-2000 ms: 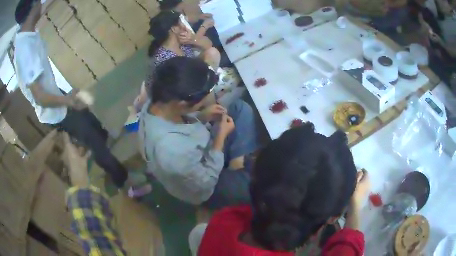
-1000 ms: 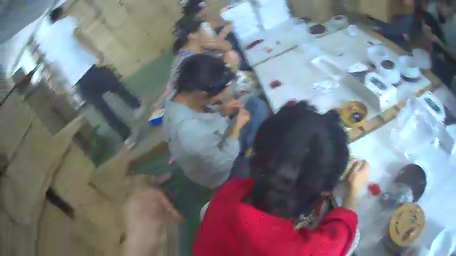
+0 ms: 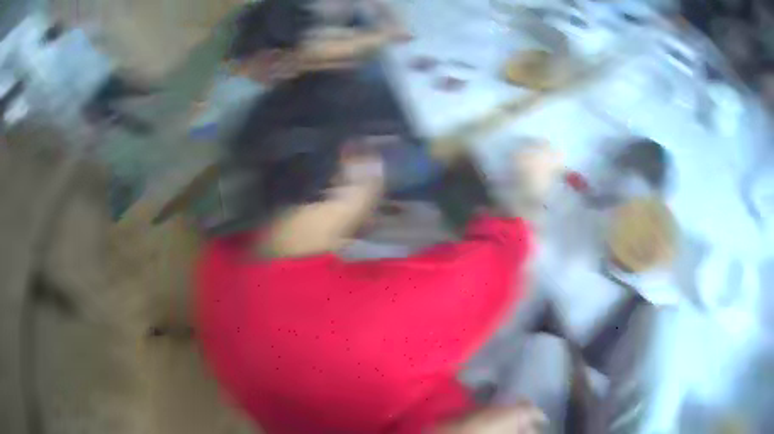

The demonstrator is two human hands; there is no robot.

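The whole view is strongly blurred. A bare hand, apparently my left hand (image 3: 509, 420), enters at the bottom edge beside a red shirt and is mostly cut off. Its fingers point right, and I cannot tell whether it holds anything. My right hand is not in view. A tan wood-look round lid (image 3: 642, 235) lies on the white-covered table (image 3: 586, 292) at the right. A dark round base (image 3: 641, 161) lies behind it. A small dark red pile (image 3: 576, 180) lies to their left.
A person in a red shirt (image 3: 339, 335) sits close in front, with bare forearms extended. Another person (image 3: 272, 34) is beyond. A gold-brown round part (image 3: 529, 69) lies farther back on the table. Brown cardboard (image 3: 102, 305) fills the left side.
The view has swung, so the red-shirted person's back is lower and more central. The raised hand at the lower left is gone from there; a hand now shows at the bottom edge, right of centre.
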